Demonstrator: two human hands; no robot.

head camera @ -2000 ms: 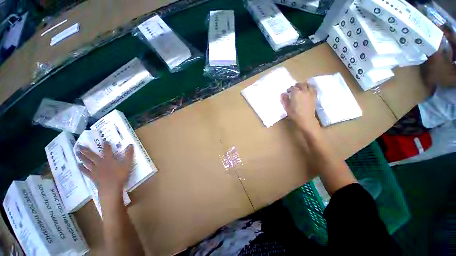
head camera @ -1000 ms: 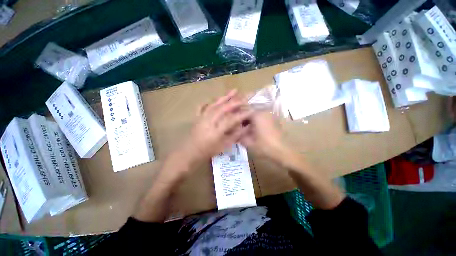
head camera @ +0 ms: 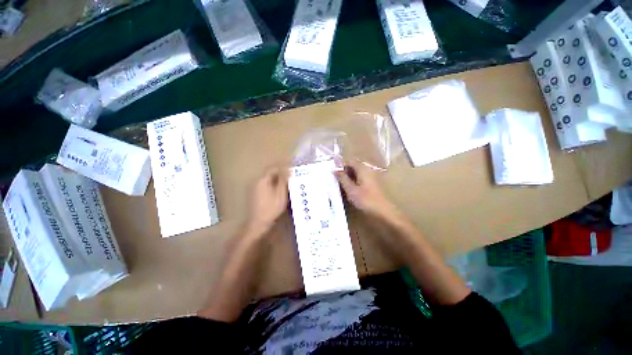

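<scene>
A white product box [head camera: 323, 232] lies lengthwise in front of me, its near end against my shirt. A clear plastic bag [head camera: 320, 147] is at its far end, its mouth around the top of the box. My left hand [head camera: 272, 197] pinches the bag at the box's left far corner. My right hand [head camera: 358, 187] pinches it at the right far corner. Another clear bag [head camera: 374, 142] lies loose beside the stack of empty bags [head camera: 440, 125]. A folded bag bundle [head camera: 521, 147] lies to the right of the stack.
Two white boxes [head camera: 181, 177] lie at left, beside a box stack [head camera: 59, 232]. Bagged boxes [head camera: 310, 35] lie on the green belt [head camera: 274, 76] behind. Icon-sided boxes [head camera: 569, 87] stand at far right. A green crate [head camera: 533, 298] is below the bench.
A box now lies in front of me, and my hands have parted to either side of its far end with a bag. One box at left has turned more sideways.
</scene>
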